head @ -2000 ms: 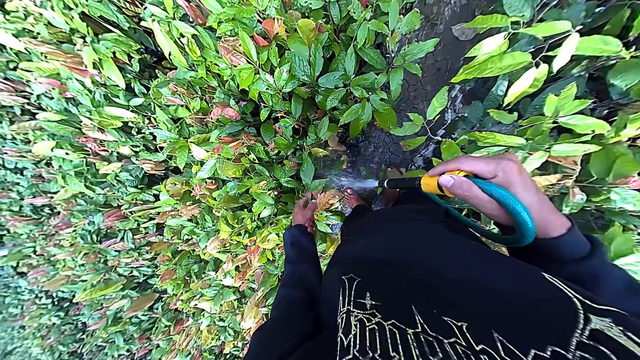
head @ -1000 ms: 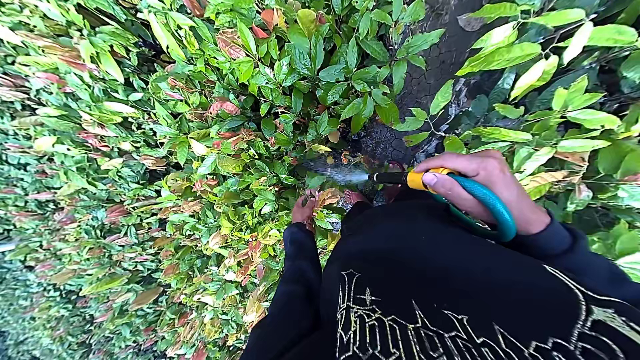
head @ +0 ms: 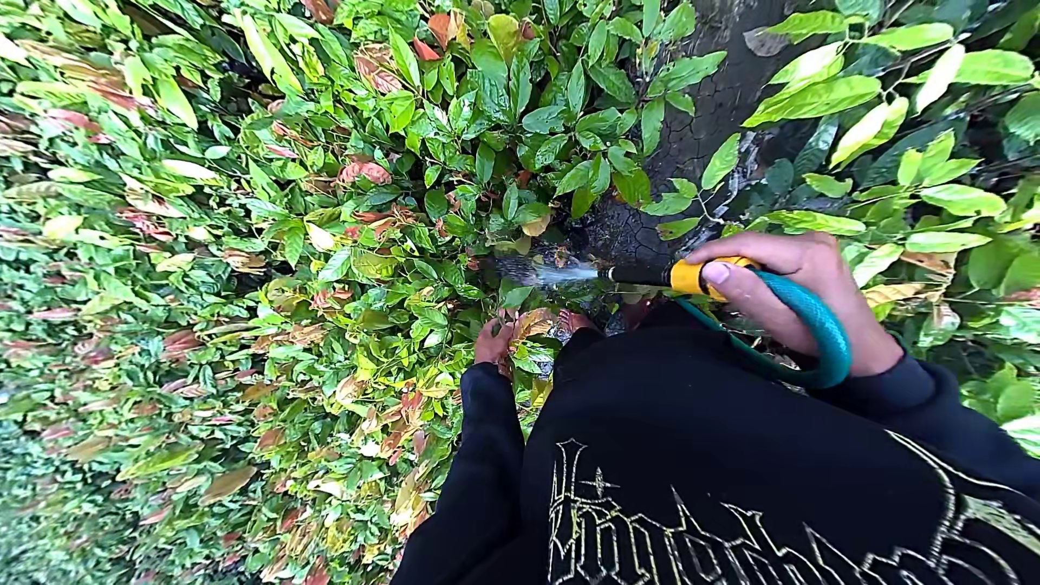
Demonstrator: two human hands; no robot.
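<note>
My right hand (head: 800, 292) is closed around the yellow connector (head: 703, 276) of a hose nozzle, thumb along its near side. The black nozzle tip (head: 638, 275) points left, and a white water spray (head: 561, 275) fans from it onto low leaves. From the connector a green garden hose (head: 821, 325) loops back under my wrist. My left hand (head: 494, 341) is low among the leafy plants (head: 431, 301), just below the spray, beside a brownish leaf (head: 536, 323). Its fingers are partly hidden by foliage, so a hold on a leaf or stem cannot be told.
Dense seedlings with green and reddish leaves (head: 244, 268) fill the left side. A strip of dark, cracked soil (head: 691, 138) runs between them and larger leafy branches (head: 894, 146) on the right. A bare foot (head: 575, 322) shows near the spray.
My right hand and the nozzle have shifted slightly left since the first frame. The spray keeps running, and my left hand stays low among the leaves.
</note>
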